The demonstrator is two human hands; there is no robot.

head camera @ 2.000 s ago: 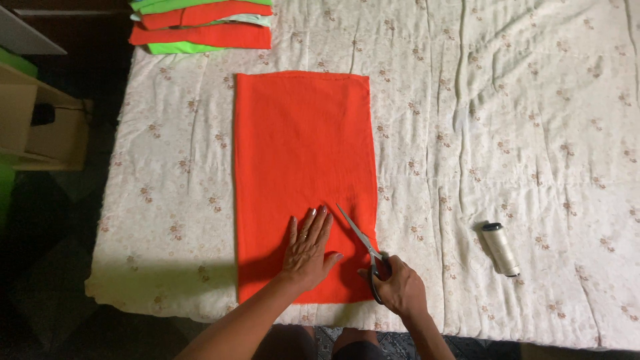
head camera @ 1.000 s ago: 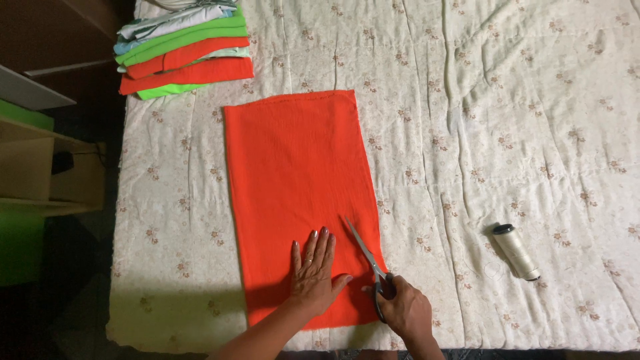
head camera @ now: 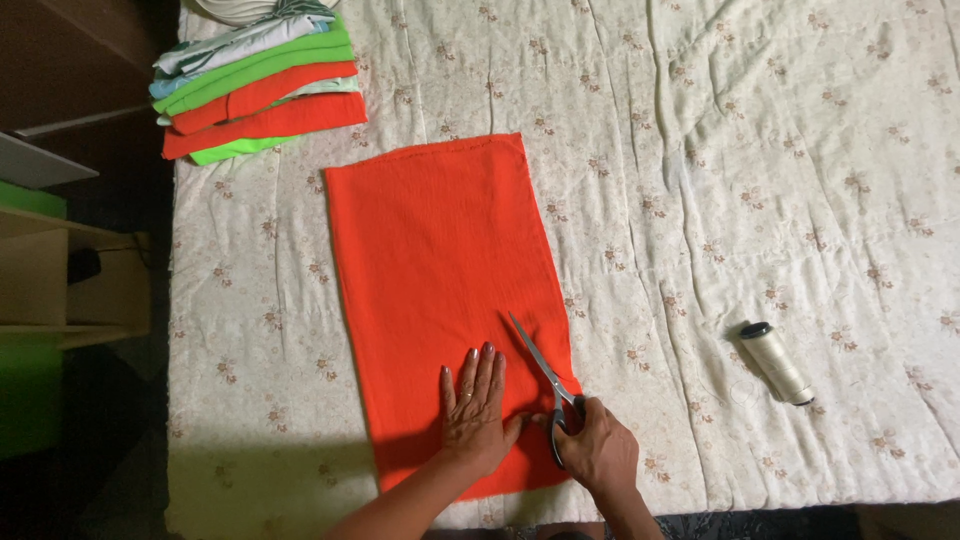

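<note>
A folded red-orange cloth [head camera: 442, 247] lies flat on a quilted floral bedcover. My left hand [head camera: 476, 420] presses on its lower part, palm down with fingers spread, a ring on one finger. My right hand [head camera: 600, 446] holds the black handles of a pair of scissors [head camera: 541, 360] at the cloth's lower right edge. The blades look close together and point up and left over the cloth. The tip of the left thumb is near the handles.
A spool of cream thread [head camera: 776, 364] lies on the bedcover [head camera: 750, 187] at the right. Folded green, red and white cloths [head camera: 262, 90] are stacked at the upper left. A wooden shelf unit [head camera: 105, 285] stands beyond the left edge.
The view has shifted, showing more of the cloth stack at the upper left. Both hands and the scissors keep nearly the same place on the cloth.
</note>
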